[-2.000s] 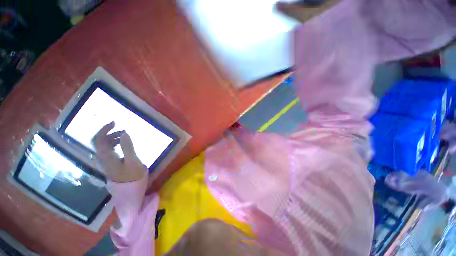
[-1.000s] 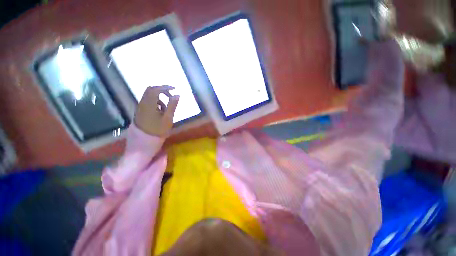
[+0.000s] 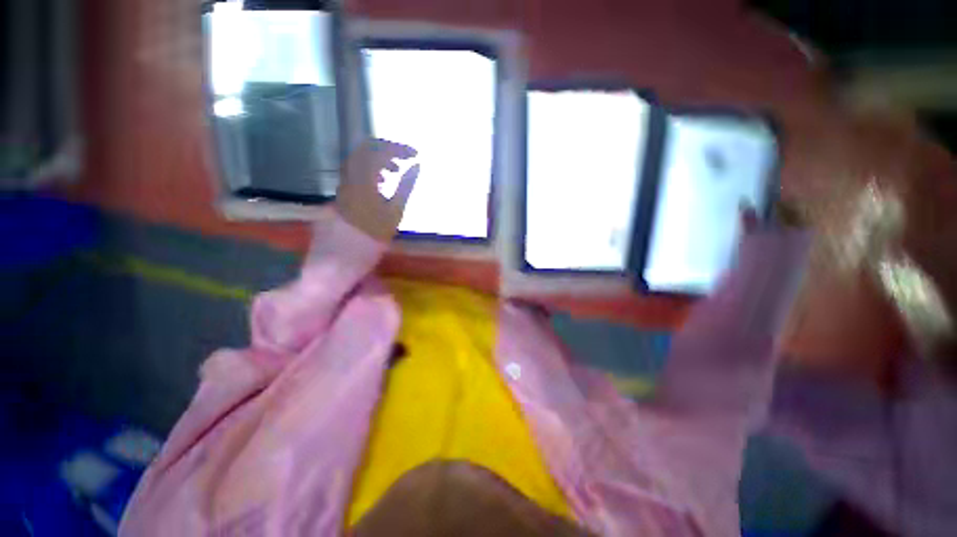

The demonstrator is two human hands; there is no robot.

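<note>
Four tablets lie in a row on the orange-red bench. The far-left tablet (image 3: pixel 278 131) has a glare-streaked, partly dark screen. My left hand (image 3: pixel 376 189) is over the lower left of the second tablet (image 3: pixel 446 136), whose screen is white; its fingers are curved and apart, with nothing seen in them. The third tablet (image 3: pixel 586 184) shows a white screen. The far-right tablet (image 3: pixel 705 199) is pale and lit, close against the third. My right hand (image 3: pixel 769 217) is blurred and dark at its lower right edge, mostly lost against the bench; its grip is unclear.
The orange-red bench surface (image 3: pixel 630 37) runs behind the tablets, with strong glare at the right. A pale-edged dark object is cut off at the far left. Grey floor with a yellow line (image 3: pixel 173 275) and blue bins (image 3: pixel 52 420) show at the lower left.
The view has swung to the right. The far-right tablet, earlier apart and dark, is now lit and beside the third. My left hand stays over the second tablet; my right arm has come closer in.
</note>
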